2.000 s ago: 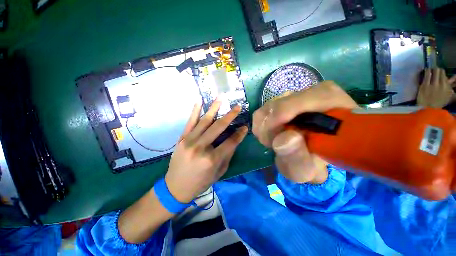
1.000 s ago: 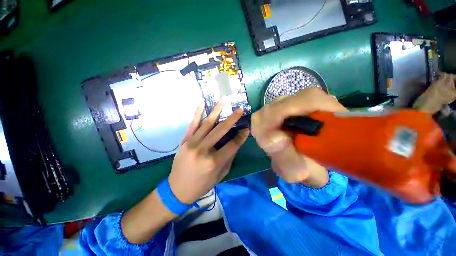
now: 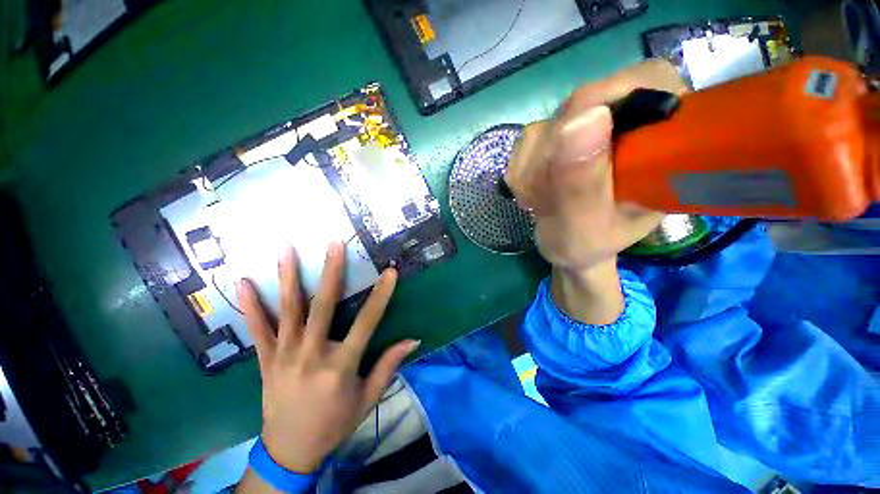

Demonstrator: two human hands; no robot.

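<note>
An opened tablet assembly [image 3: 280, 227] with a black frame and bright silver middle lies tilted on the green mat. My left hand [image 3: 314, 362] rests with spread fingers on its lower edge and silver area, holding nothing. My right hand [image 3: 584, 174] grips the orange electric screwdriver [image 3: 743, 145] by its front part, near the black lever. Its black nose points left, over the round perforated screw tray [image 3: 482, 193]. My right hand hides the tray's right part. Any screw at the tip is too small to see.
Another tablet assembly [image 3: 502, 48] lies at the top, and one more [image 3: 719, 58] at the upper right. A stack of dark assemblies [image 3: 48, 357] stands at the left. A spool with a green rim [image 3: 675, 236] sits under the screwdriver. Part of another tablet [image 3: 87, 24] shows at the top left.
My left hand has slid left and down from the circuit end, fingers now spread. My right hand and the screwdriver have moved up, from the tablet's corner to the tray. The view has shifted.
</note>
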